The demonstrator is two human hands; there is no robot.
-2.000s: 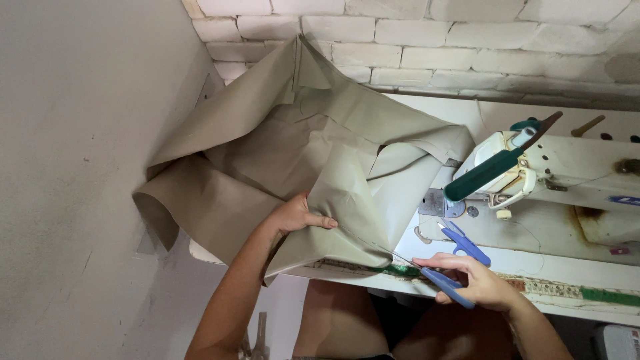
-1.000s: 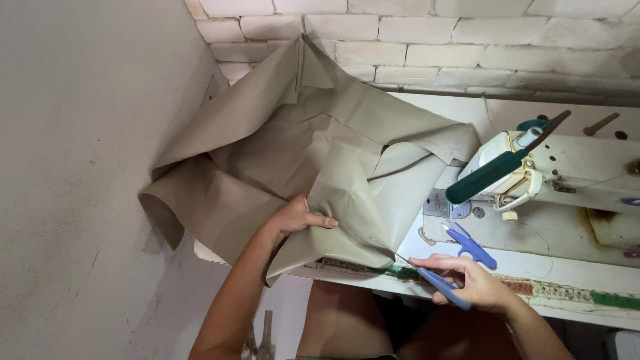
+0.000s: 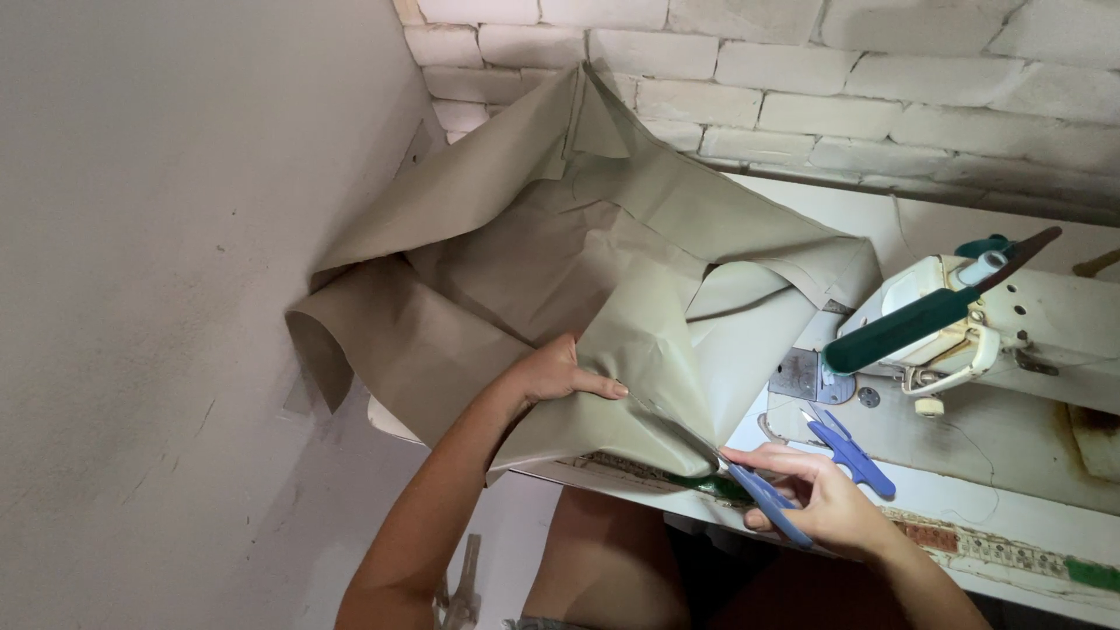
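A large piece of beige coated fabric (image 3: 437, 341) with seams and folds spreads over the sewing table. My left hand (image 3: 560, 372) grips it near the front, thumb on top and the fingers hidden beneath. My right hand (image 3: 814, 499) holds scissors with blue handles (image 3: 770, 503) at the fabric's front right corner. Their blades point up and left over the cloth, toward my left thumb. Right of that hand, blue thread snips (image 3: 849, 455) lie on the bed of a white sewing machine (image 3: 927, 315).
A measuring tape (image 3: 989, 547) runs along the front edge of the white table (image 3: 954, 503). A dark green padded bar (image 3: 910, 328) crosses the machine head. A painted brick wall (image 3: 787, 114) stands behind, a plain wall (image 3: 175, 262) at left.
The scissors have moved up and left, so their blades now reach over the fabric from its front corner. My left hand has stayed in place on the cloth.
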